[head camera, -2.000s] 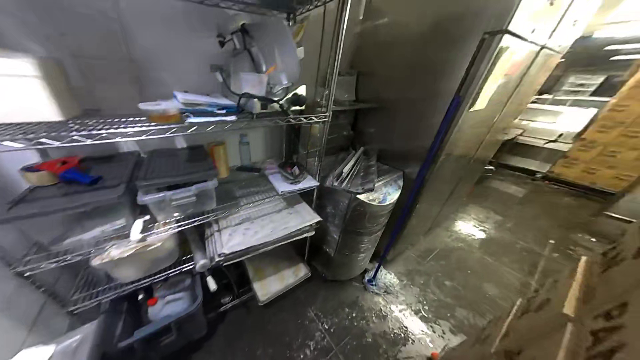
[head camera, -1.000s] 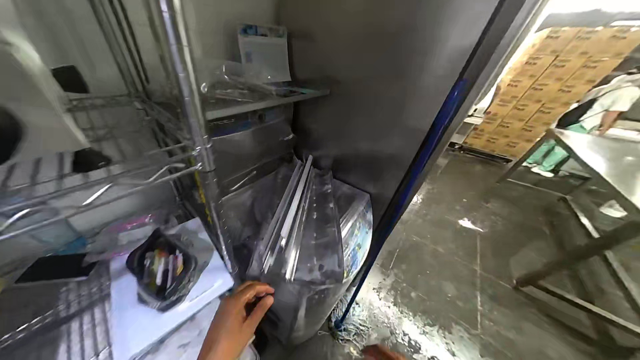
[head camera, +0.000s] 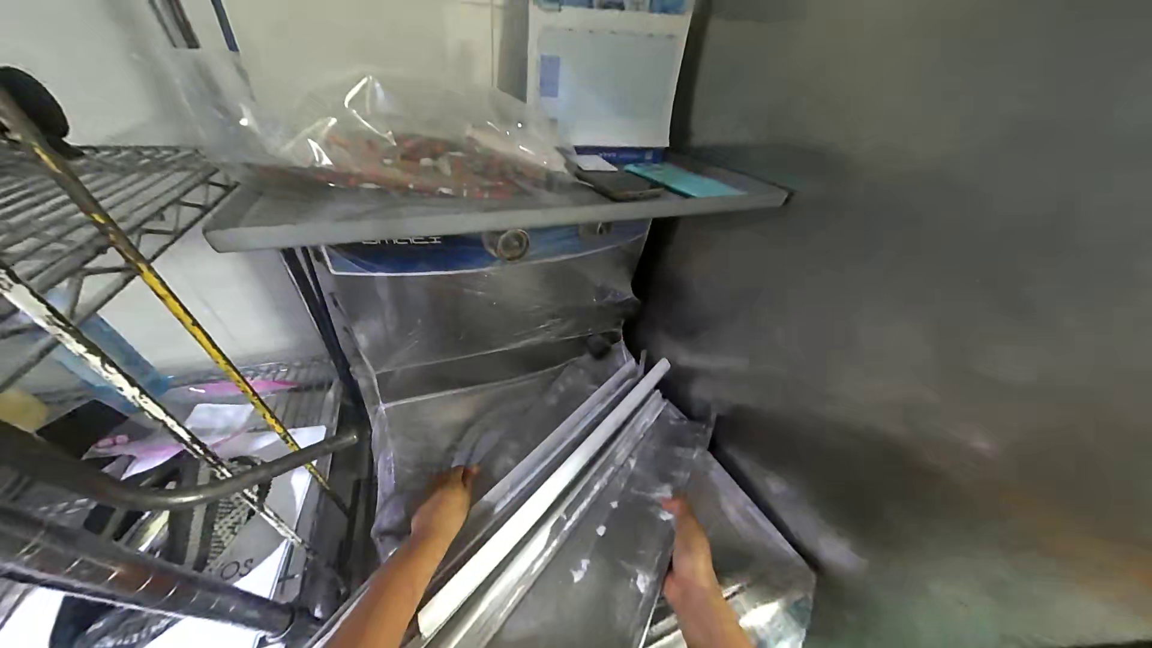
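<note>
Both hands are on a bundle of long flat pieces wrapped in clear plastic (head camera: 621, 504), low in the middle of the view. My left hand (head camera: 441, 513) lies against the bundle's left side, its fingertips at the dark plastic. My right hand (head camera: 691, 549) grips the edge of a plastic-covered panel on the right side. Between the hands, a white strip (head camera: 549, 495) slants up to the right, beside other thin strips. The lower ends of the bundle are out of view.
Above the bundle juts a grey shelf (head camera: 504, 214) with a clear plastic bag (head camera: 405, 144), a phone (head camera: 621, 183) and a blue-green flat item (head camera: 686, 179). Wire racks (head camera: 117, 193) and a metal post (head camera: 135, 567) stand at left. A grey metal wall (head camera: 918, 315) fills the right.
The view has come in close to the wrapped bundle. My left hand, near its lower left a second ago, is now at its left side, and my right hand has come onto its right side.
</note>
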